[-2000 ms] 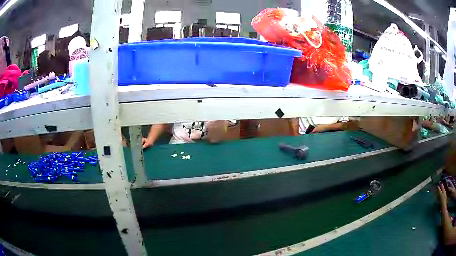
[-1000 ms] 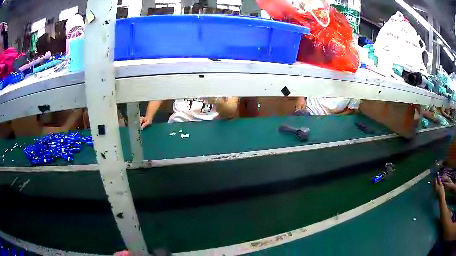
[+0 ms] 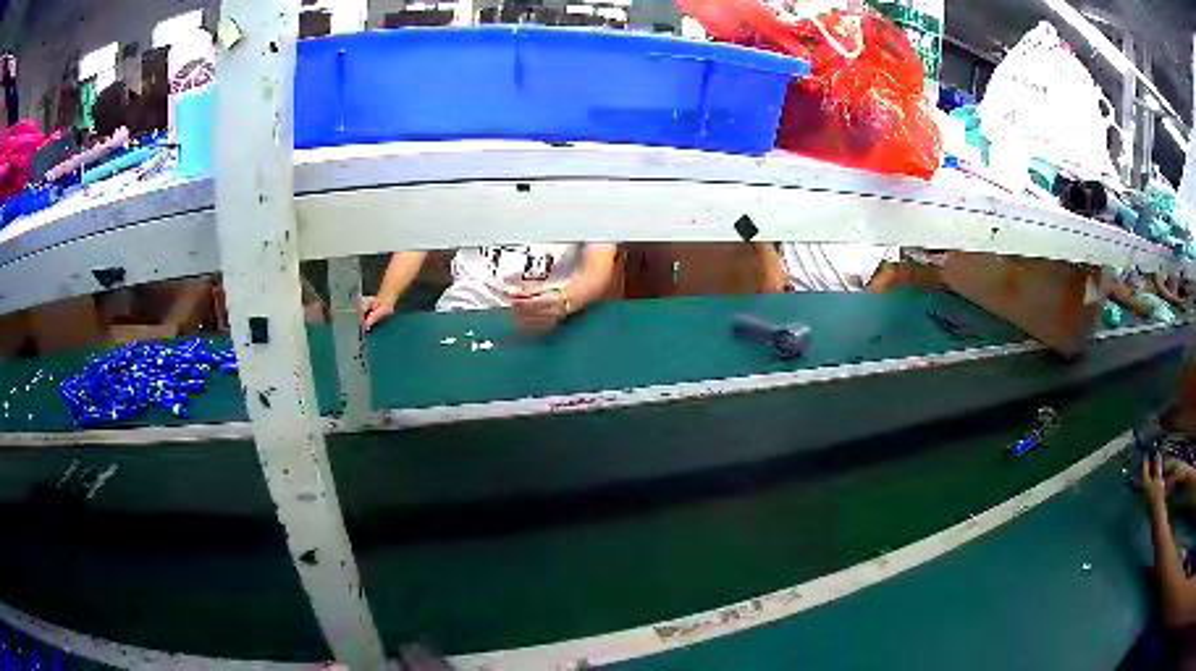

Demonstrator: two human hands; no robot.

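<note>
Neither of my hands can be made out. A dark blurred shape [image 3: 420,655] is cut off by the bottom edge, beside the post's foot; I cannot tell what it is. The dark green conveyor belt [image 3: 682,524] runs across in front of me. A small blue-marked unit [image 3: 1034,433] lies alone on it at the right, its blue end toward the lower left. A dark grey unit [image 3: 774,336] with a rounded head lies on the far green bench. A heap of blue components [image 3: 144,380] lies at the far left, with small white parts [image 3: 468,342] farther right.
A chipped white post [image 3: 276,328] stands before the belt and supports a shelf [image 3: 630,216]. On the shelf are a blue tub [image 3: 525,92] and a red plastic bag [image 3: 853,98]. People's hands and arms show beyond the bench and at right. A cardboard box [image 3: 1023,302] stands far right.
The view has tilted down and shifted a little. The blue-marked unit has moved right along the belt. The dark shape has appeared at the bottom edge. A person's hand opposite now shows above the bench.
</note>
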